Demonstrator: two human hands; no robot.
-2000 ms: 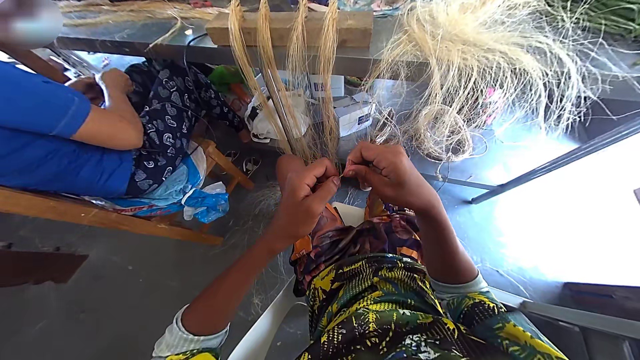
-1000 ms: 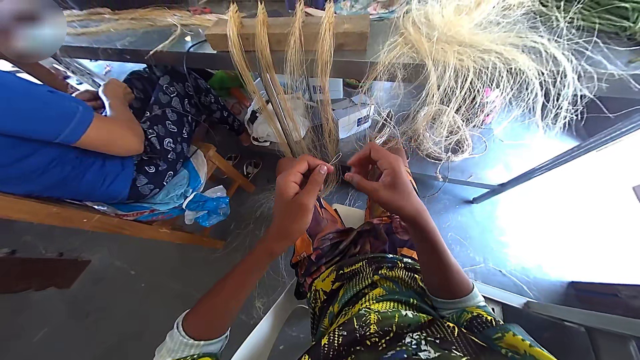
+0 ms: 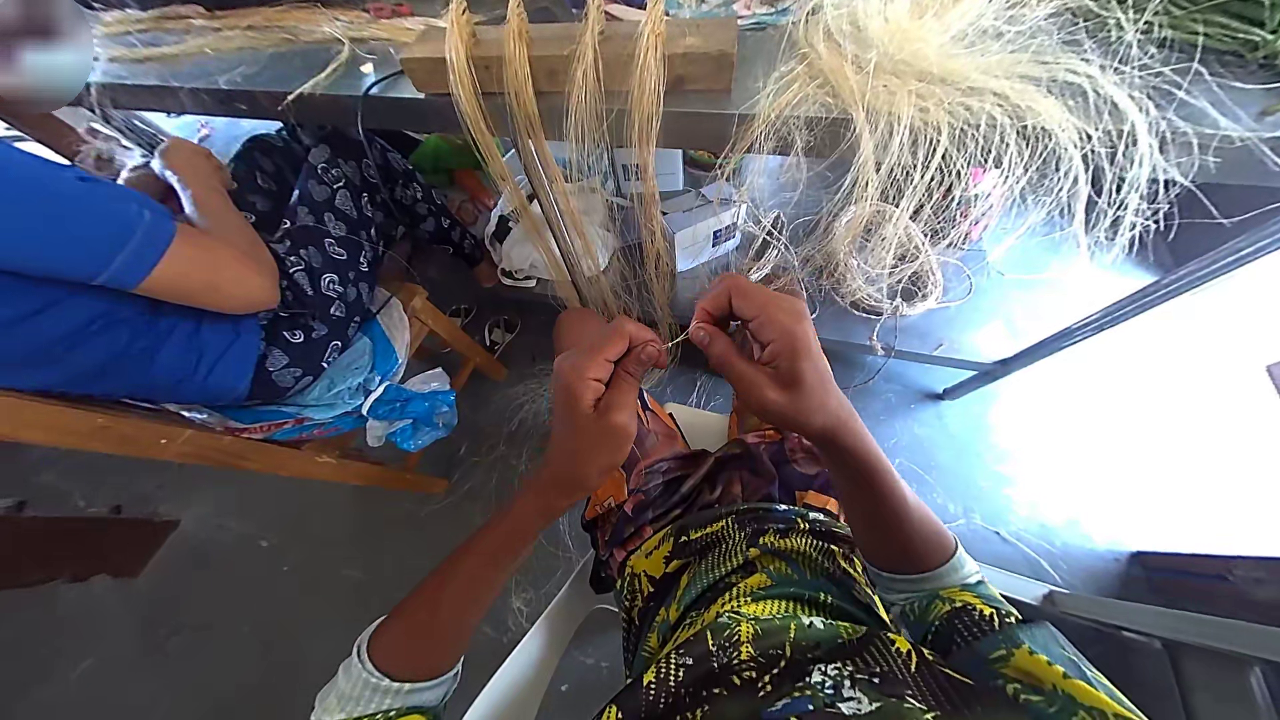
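Note:
My left hand (image 3: 603,400) pinches one end of a thin pale fibre strand (image 3: 680,338) between thumb and forefinger, above my lap. The strand's other end is pinched by my right hand (image 3: 765,350), a short gap to the right. Several hanks of straw-coloured plant fibre (image 3: 650,120) hang over a wooden block (image 3: 700,55) at the table edge, their lower ends close behind my hands. A big loose heap of pale fibre (image 3: 940,90) spills over the edge at the upper right, with a coil of twisted cord (image 3: 885,265) hanging below it.
A co-worker in a blue shirt (image 3: 100,270) sits at the left on a wooden bench (image 3: 220,440), with a blue plastic bag (image 3: 412,410) beside them. White cardboard boxes (image 3: 705,225) and a white bag (image 3: 550,235) lie under the metal table (image 3: 250,95). A metal bar (image 3: 1100,305) slants at the right.
My hands stay near each other over my lap, with fingers shifted. A short pale strand now shows stretched between them. The dark thing at my right fingertips one second ago no longer shows.

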